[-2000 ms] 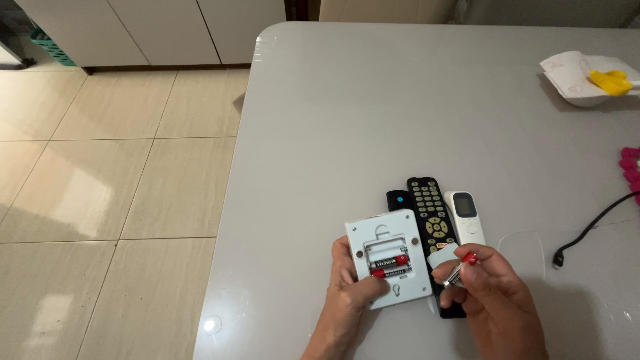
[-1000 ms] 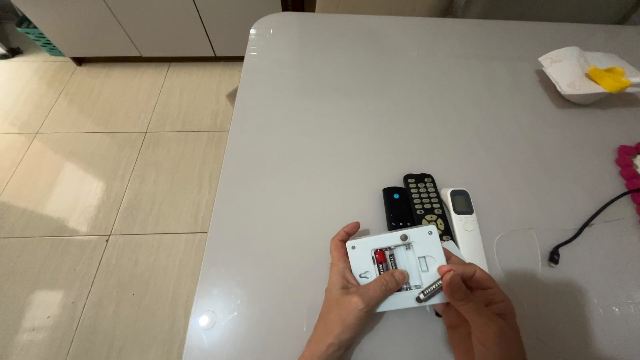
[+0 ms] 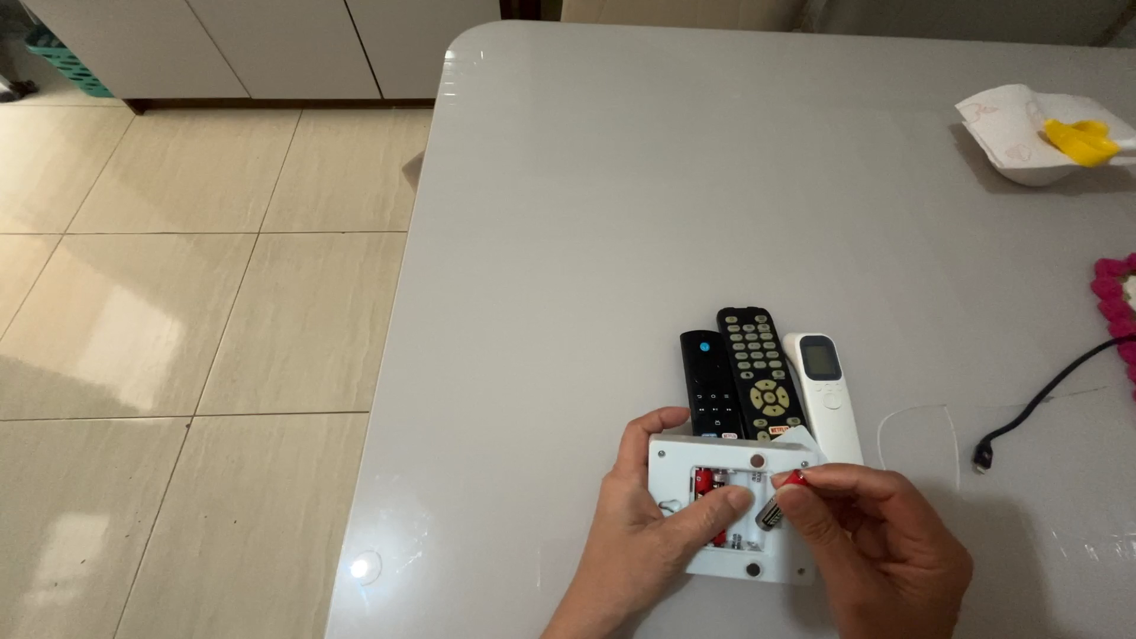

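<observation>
My left hand (image 3: 652, 524) grips a white plastic device (image 3: 728, 571) by its left side, its back face up. Its battery compartment (image 3: 748, 532) is uncovered, with red-and-silver batteries (image 3: 704, 482) in the left part and my left thumb lying across it. Between the thumb and fingers of my right hand (image 3: 874, 541) is another small cylindrical battery (image 3: 770, 513), red at one end, held tilted over the right part of the compartment. Part of a pale flat piece (image 3: 801, 437) shows behind the device's upper right corner; what it is, I cannot tell.
Beyond the device lie a slim black remote (image 3: 710, 382), a larger black remote control (image 3: 759, 355) and a white handheld thermometer (image 3: 830, 399). A black cable (image 3: 1038, 395) runs at the right, near a pink fuzzy-edged item (image 3: 1109, 288). A white bowl (image 3: 1029, 173) holds paper and something yellow.
The device was turned in my left hand between two seconds and one second ago, and has since tilted slightly. The loose battery in my right hand now has its red end upward and stands over the compartment's right part.
</observation>
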